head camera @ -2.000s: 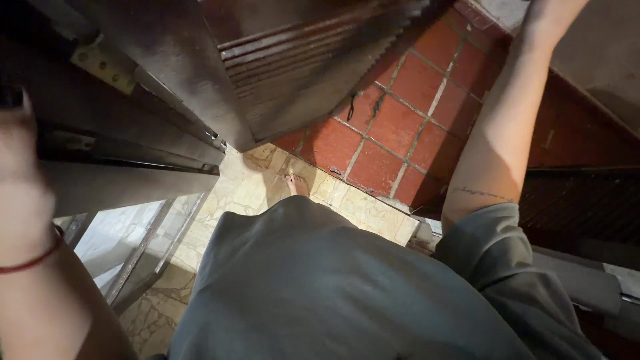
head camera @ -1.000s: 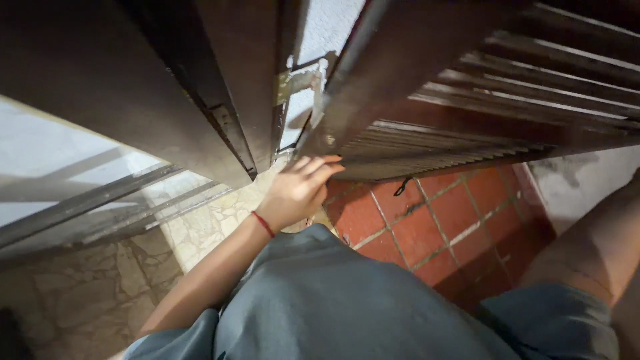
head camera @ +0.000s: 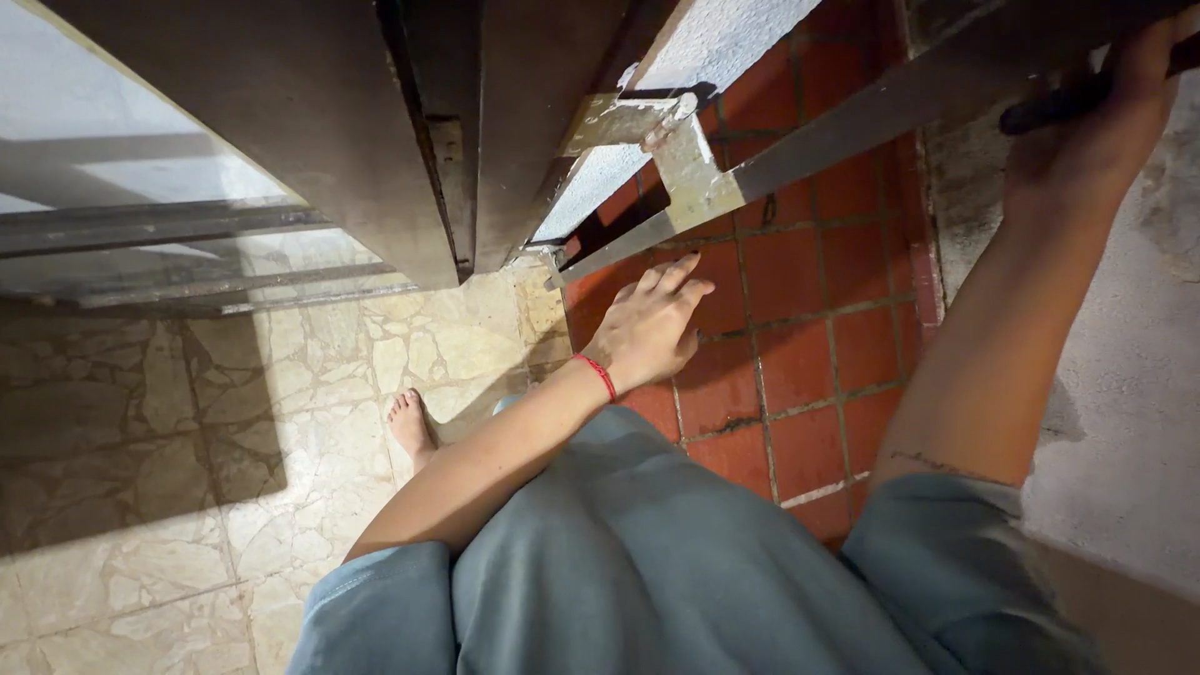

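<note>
My left hand [head camera: 652, 323], with a red cord bracelet [head camera: 597, 377] at the wrist, hangs over the red floor tiles, its fingers apart and nothing in them. Just above it is the lower edge of a dark door leaf [head camera: 825, 122], joined by a paint-spattered metal hinge [head camera: 698, 164] to the dark frame [head camera: 553, 103]. At the upper right my right hand [head camera: 1092, 131] is at a dark bar-like part [head camera: 1055, 108], perhaps a handle; its fingers are partly hidden, and the grip is unclear.
A second dark door or panel [head camera: 272, 103] with glass stands at the left. My bare foot [head camera: 411, 427] is on pale stone flooring [head camera: 328, 450]. Red tiles [head camera: 797, 366] lie beyond the threshold, and a rough grey wall [head camera: 1116, 394] rises at the right.
The slatted door has swung, so the hinge and more red tiles now show. My left hand, near the door's edge a second ago, is now over the tiles. The view has shifted.
</note>
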